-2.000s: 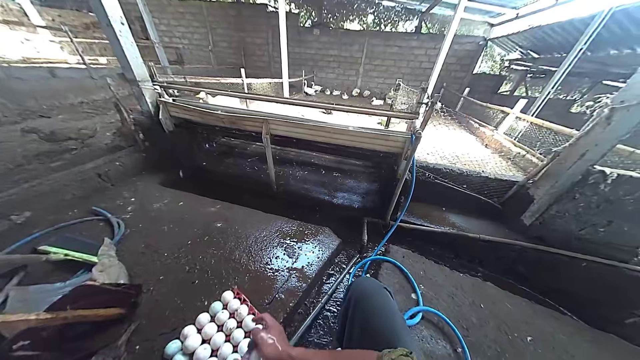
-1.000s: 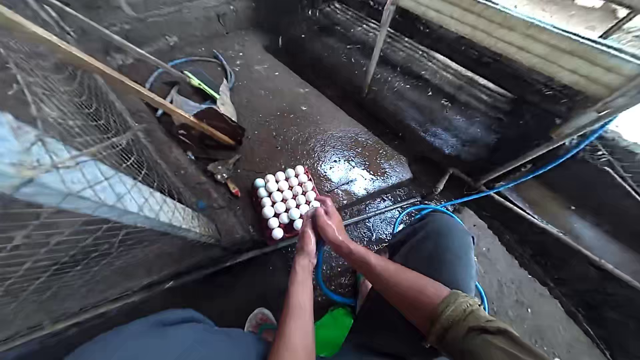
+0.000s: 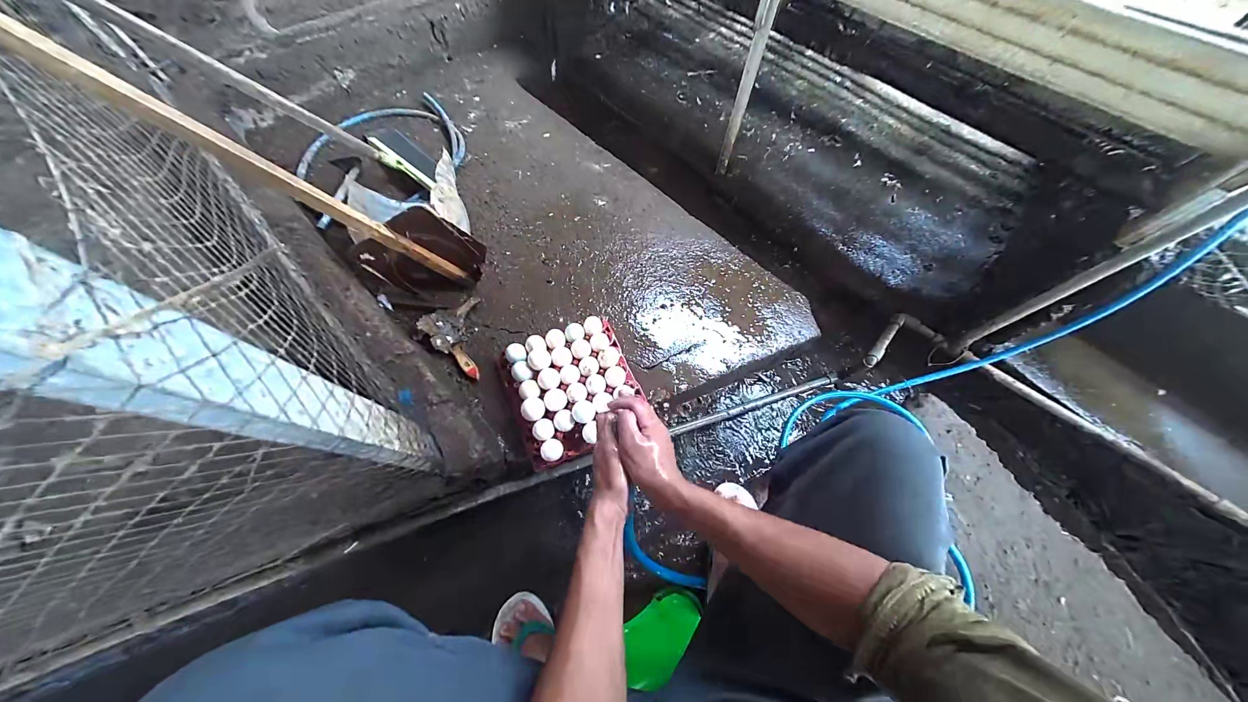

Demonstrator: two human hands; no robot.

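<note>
A red egg tray (image 3: 522,414) filled with rows of pale eggs (image 3: 555,400) rests on the dark wet floor at the centre. My left hand (image 3: 609,468) and my right hand (image 3: 647,450) are pressed together over the tray's near right corner, wet, palms facing. Whether anything lies between them is hidden. Below them, a blue hose (image 3: 648,561) runs down beside a bright green plastic object (image 3: 662,639) between my legs.
Wire netting (image 3: 185,331) with a pale post stands at left. Shovels (image 3: 419,249), a coiled hose (image 3: 366,117) and a wooden-handled tool (image 3: 464,362) lie beyond it. A metal pipe (image 3: 751,405) crosses a wet channel, right of the tray.
The view has swung down and left since two seconds ago. One hand showed at the tray's edge then; both hands have been together by the tray since one second ago.
</note>
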